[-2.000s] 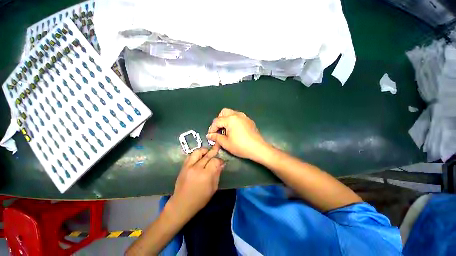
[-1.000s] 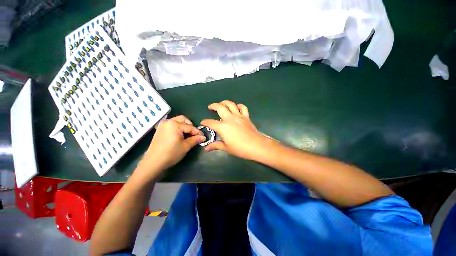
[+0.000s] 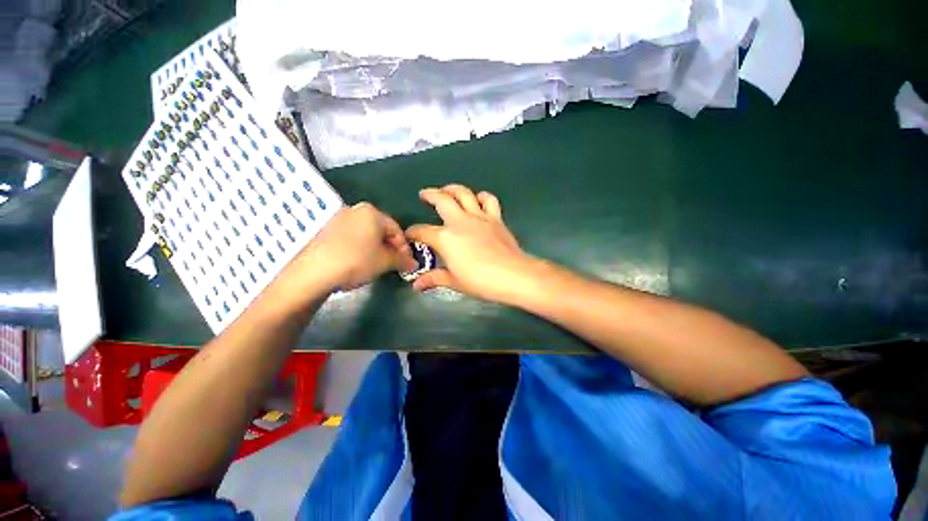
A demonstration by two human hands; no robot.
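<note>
A small silvery metal frame (image 3: pixel 419 262) lies on the dark-green bench top between my two hands, partly covered by fingers. My right hand (image 3: pixel 470 244) holds the frame's right side between thumb and index finger, with the other fingers spread. My left hand (image 3: pixel 363 244) has its bunched fingertips on the frame's left side. Whether the left fingertips pinch a small part cannot be seen. The white foam parts tray (image 3: pixel 241 226), with rows of small bluish and yellow-dark parts, lies just left of my left hand.
A second foam tray (image 3: pixel 171 73) lies beneath the first. White liner sheets (image 3: pixel 458 31) with ragged edges cover a stack at the back. A white board (image 3: pixel 76 265) is at the far left. Red stools (image 3: pixel 112 382) stand below the bench edge. A white scrap (image 3: pixel 912 107) is far right.
Since two seconds ago, the frame went from lying left of my right hand to between both hands. My left hand moved from the near side to its left. The view shifted, showing the white board.
</note>
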